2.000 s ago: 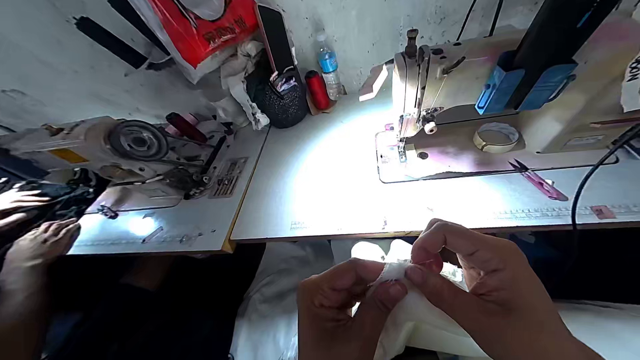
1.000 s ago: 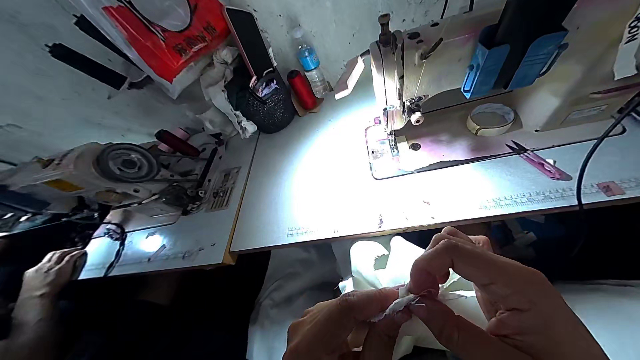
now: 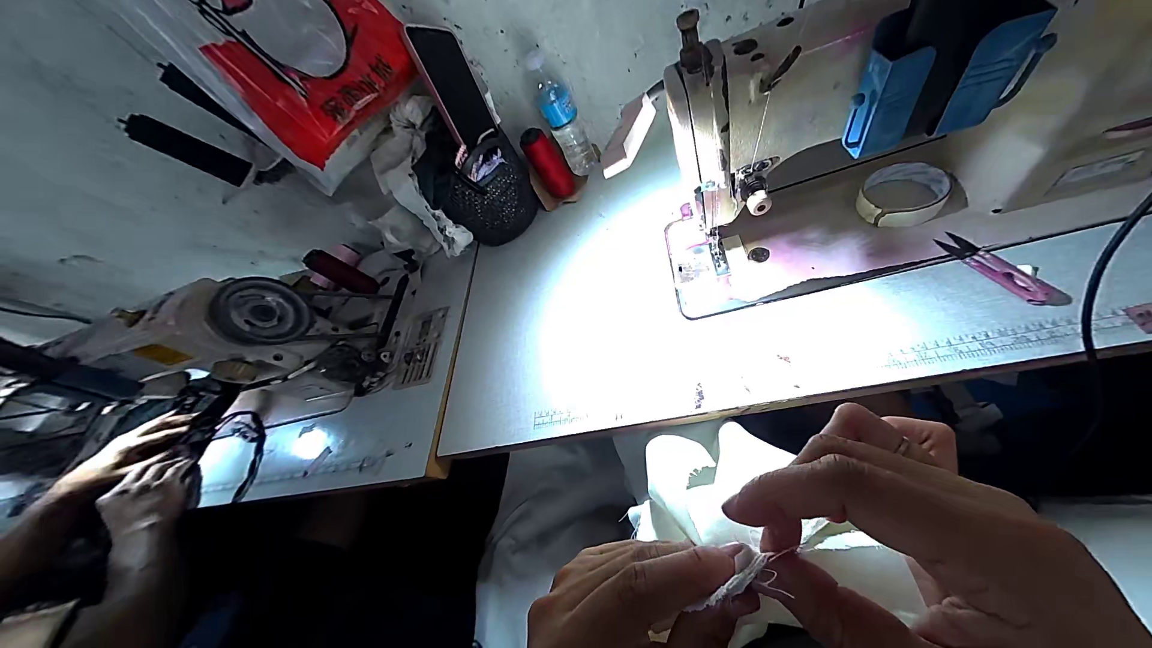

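Observation:
In front of the table's edge, low in the head view, my left hand [image 3: 643, 589] pinches the frayed edge of a white cloth [image 3: 688, 486] between thumb and fingers. Close against it on the right, my right hand [image 3: 900, 522], with a ring on one finger, has its thumb and a fingertip at loose threads [image 3: 771, 580] coming off that edge. The rest of the cloth hangs in folds behind and below both hands. Part of the fingers of each hand is hidden by the cloth and by the other fingers.
A sewing machine [image 3: 810, 99] stands on the white table [image 3: 576, 360], with a tape roll [image 3: 904, 193] and pink thread snips [image 3: 1008, 274] beside it. A red thread cone [image 3: 549, 164], water bottle [image 3: 562, 112] and phone [image 3: 454, 81] are at the wall. At left, a co-worker's hands [image 3: 148, 477] are at a second machine [image 3: 234, 324].
My right hand's index finger has lifted and spread from the cloth edge, where loose threads now show. The co-worker's hands have come further into view. The view has shifted slightly.

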